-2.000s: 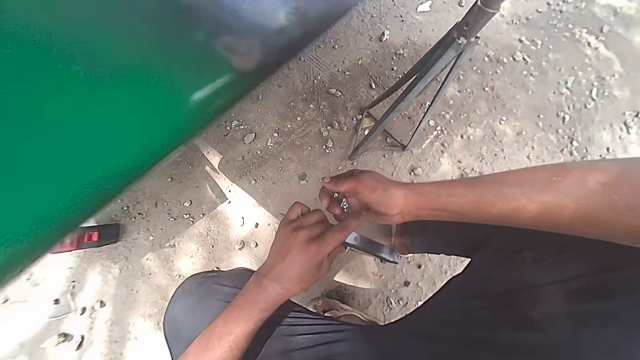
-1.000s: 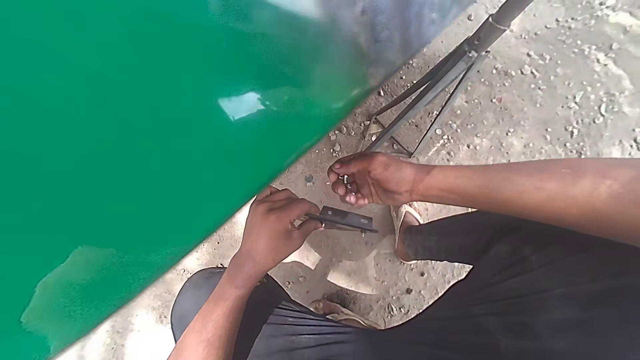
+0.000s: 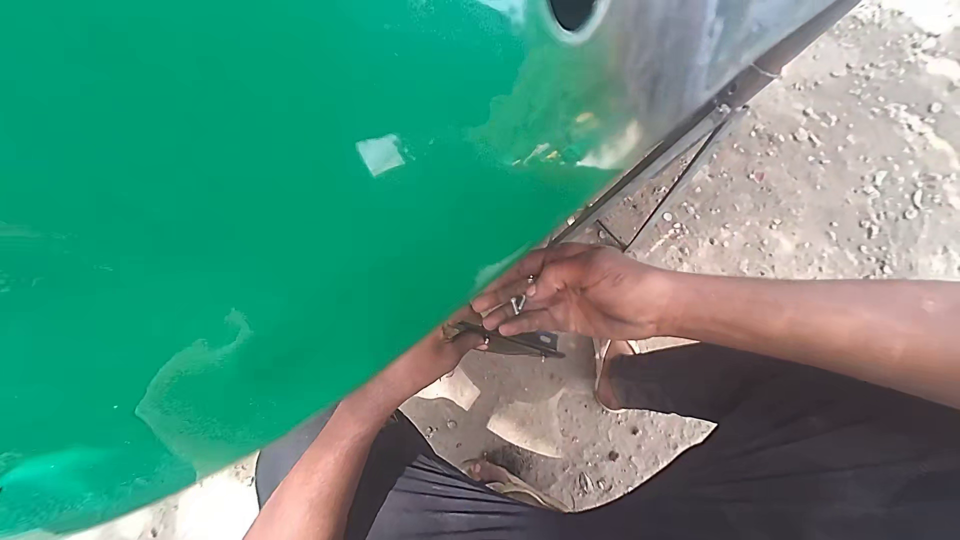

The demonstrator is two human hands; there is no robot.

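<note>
My left hand (image 3: 459, 346) grips a dark, flat metal piece (image 3: 536, 343) with a hole near its far end; part of that hand is hidden behind the edge of the green painted panel (image 3: 262, 225). Above and to the right, my right hand (image 3: 574, 292) is turned palm up with fingers curled. Small metal screws (image 3: 518, 304) rest on its fingers, and another small fastener (image 3: 531, 280) shows near the fingertips. The fingers of my right hand overlap the view of the flat piece; whether they touch it I cannot tell.
The glossy panel fills the left and has a round hole (image 3: 574, 11) at its top. A metal stand (image 3: 679, 176) with thin legs reaches along its edge. My legs (image 3: 675, 465) and sandalled feet are below, over stony ground (image 3: 840, 172).
The hands, together two seconds ago, moved apart and are now near each other again at the panel's edge. The left hand has gone partly behind that edge. The view has shifted, showing more green panel.
</note>
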